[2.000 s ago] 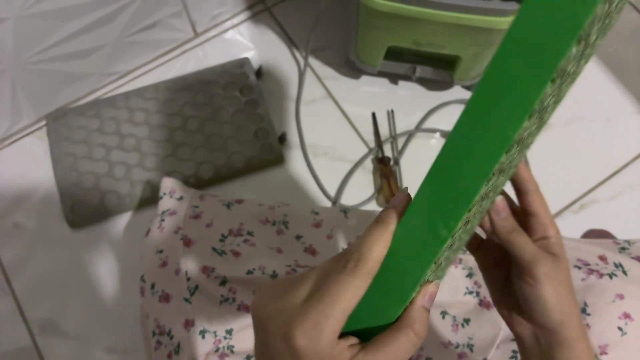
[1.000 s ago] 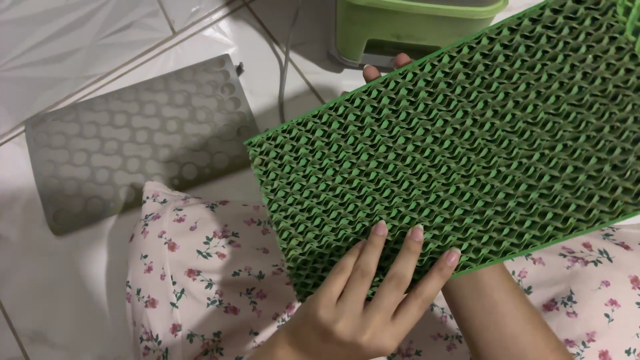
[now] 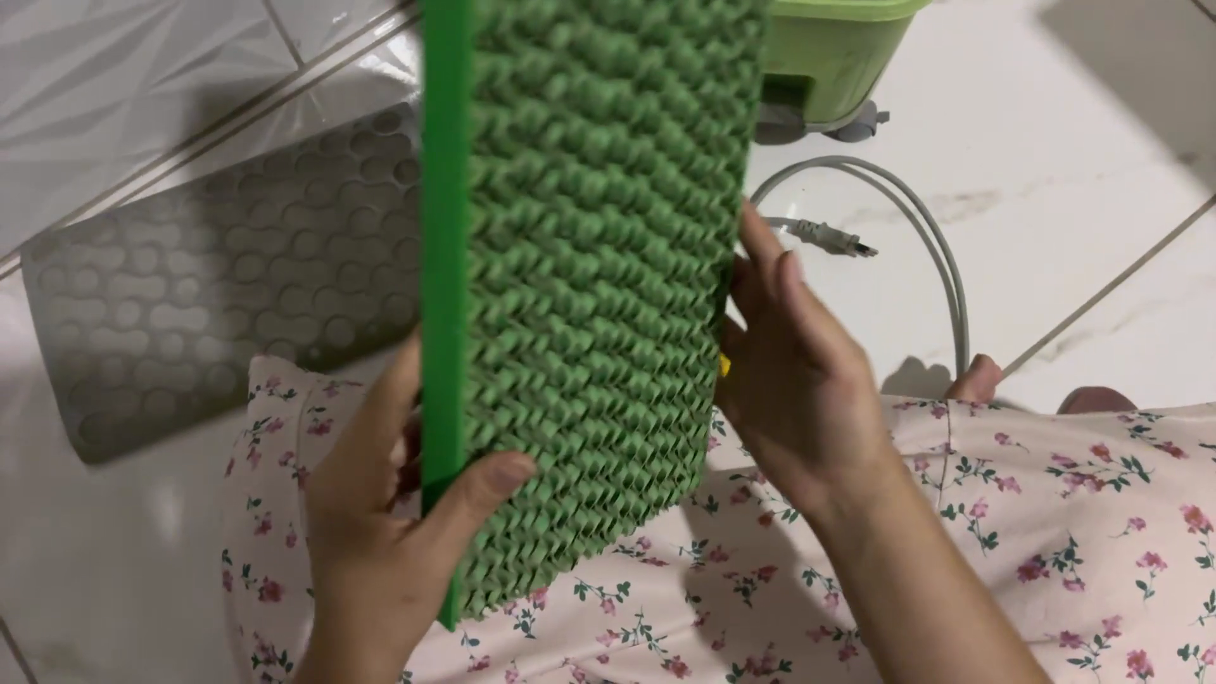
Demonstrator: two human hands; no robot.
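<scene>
A green honeycomb evaporative cooling pad (image 3: 589, 304) stands nearly upright between my hands, its smooth green edge strip on the left and its corrugated face toward me. My left hand (image 3: 408, 532) grips the lower left edge, thumb on the corrugated face and fingers behind the strip. At the right edge, my right hand (image 3: 807, 370) supports the pad, its fingers partly hidden behind it. A small yellow bit of something shows by the right palm; what it is cannot be told.
A grey panel with rounded recesses (image 3: 228, 285) lies on the tiled floor at left. Behind the pad stands a light green plastic container on casters (image 3: 836, 66). A grey power cord (image 3: 940, 256) with its plug (image 3: 826, 236) curls on the floor at right. Floral fabric (image 3: 1064, 532) covers my lap.
The pad has turned from lying slanted across the view, wide face up, to nearly upright. My left hand has moved from its face to its left edge. The plug, hidden a second ago, shows now.
</scene>
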